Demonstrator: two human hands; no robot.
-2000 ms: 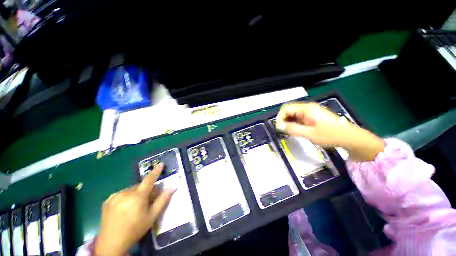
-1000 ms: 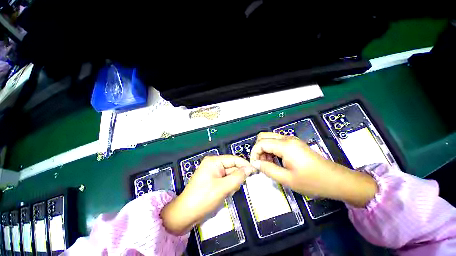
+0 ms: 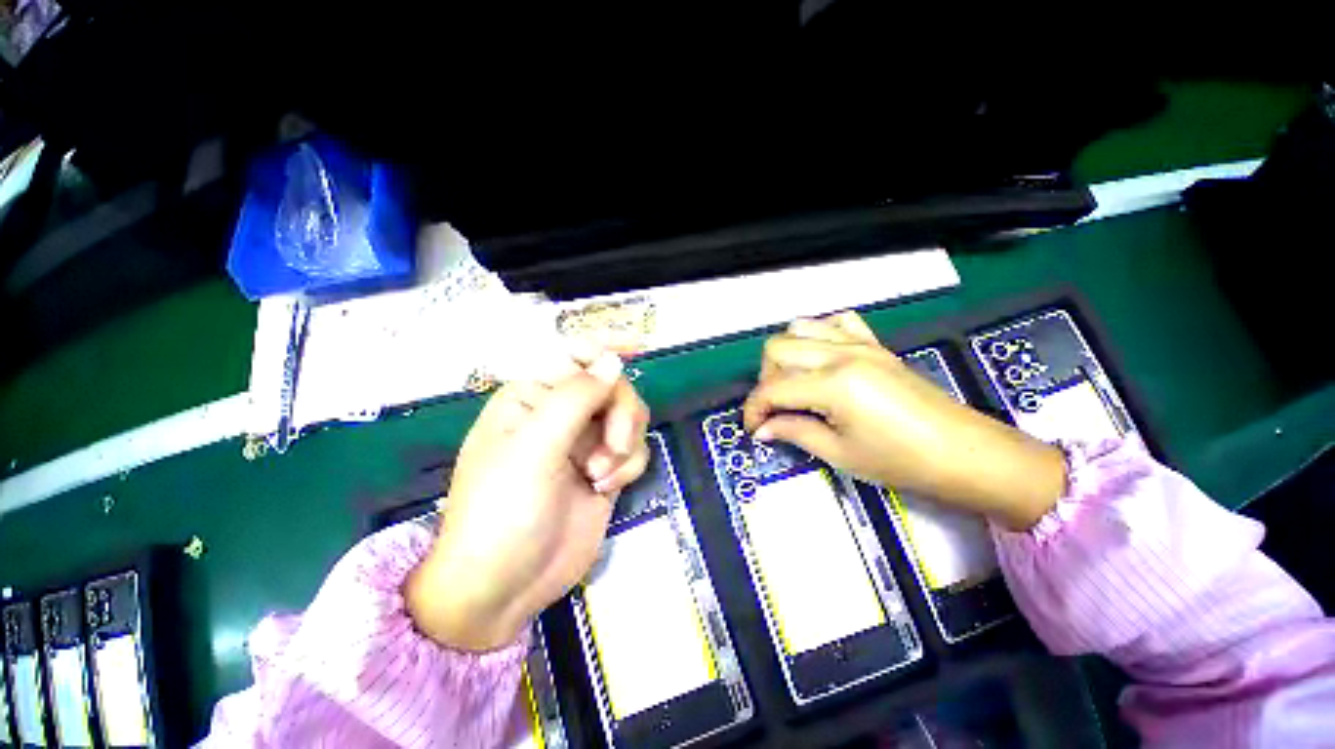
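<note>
Several phone rear housings (image 3: 830, 563) lie in a row in a black foam tray (image 3: 937, 676), with lens rings at their black ends and white panels, some yellow-edged. My right hand (image 3: 879, 417) is over the tray, curled fingertips at the black ring end of a middle housing. My left hand (image 3: 535, 490) is raised near the white strip, fingers bent and thumb close to them, covering the upper part of the housings at the left. Any tiny part between the fingers of either hand is too small to tell.
A blue bin (image 3: 374, 234) holds a clear bag. Tweezers (image 3: 293, 373) lie on the white sheet (image 3: 395, 340). A yellowish heap (image 3: 603, 318) is on the white strip (image 3: 864, 285). Another tray (image 3: 147, 571) of housings is at lower left. A large black structure stands behind.
My hands were together over a middle housing and are now apart. My left hand has moved up and left toward the white strip; my right hand has moved slightly up, to the housing's ring end.
</note>
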